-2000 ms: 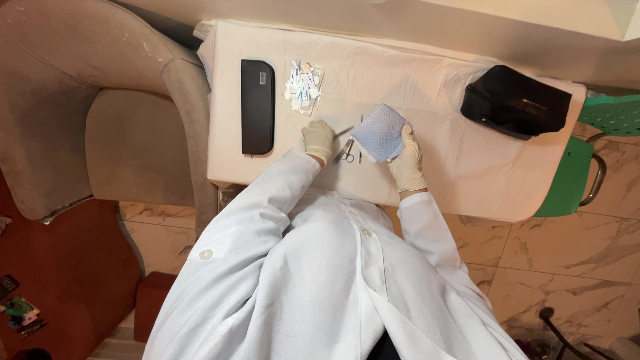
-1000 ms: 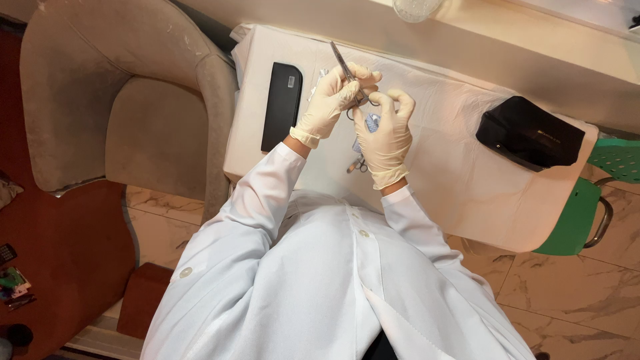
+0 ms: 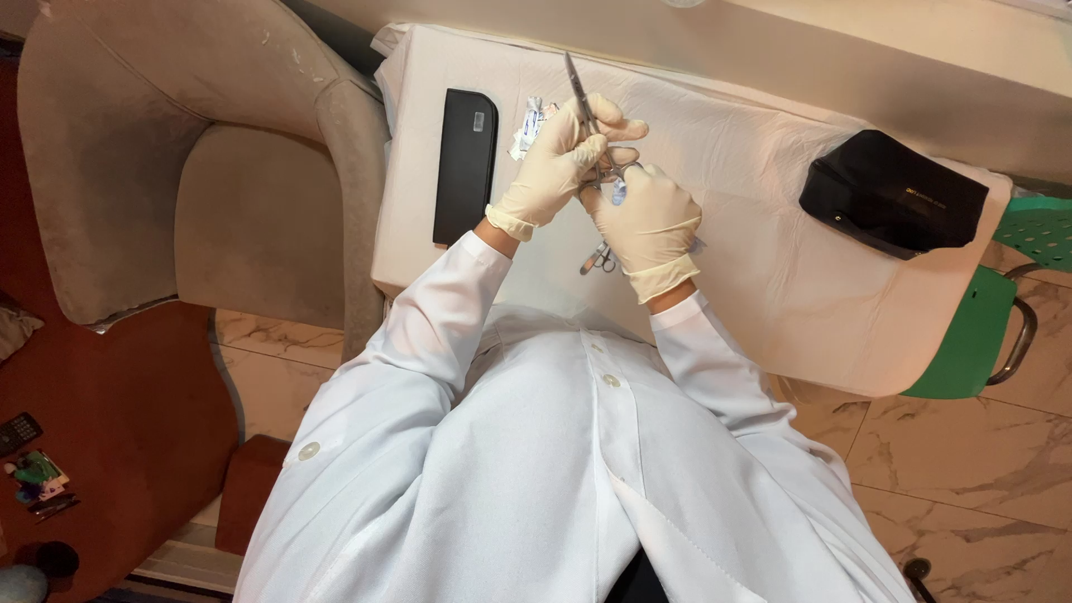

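Note:
My left hand [image 3: 557, 163], in a cream latex glove, holds a ring-handled metal instrument [image 3: 578, 84] whose long jaws point up and away; whether it is a needle holder or a clamp I cannot tell. Also gloved, my right hand [image 3: 649, 213] is at the ring handles, its fingertips partly hidden. A bit of light blue material [image 3: 619, 193] shows between the hands. Below them, partly under my right hand, small scissors [image 3: 605, 263] lie beside another small instrument. Small printed packets [image 3: 533, 126] lie behind my left hand.
A white sheet [image 3: 754, 318] covers the table. At its left lies a black flat case [image 3: 466, 167]; at its right, a black zip pouch [image 3: 896, 194]. A green chair [image 3: 971, 335] juts from beyond the right edge. A grey armchair [image 3: 260, 226] stands against the left end.
Two seconds ago my right hand held a light blue sheet or packet away from my left hand. Both hands have come together, and the metal instrument is now raised in my left hand.

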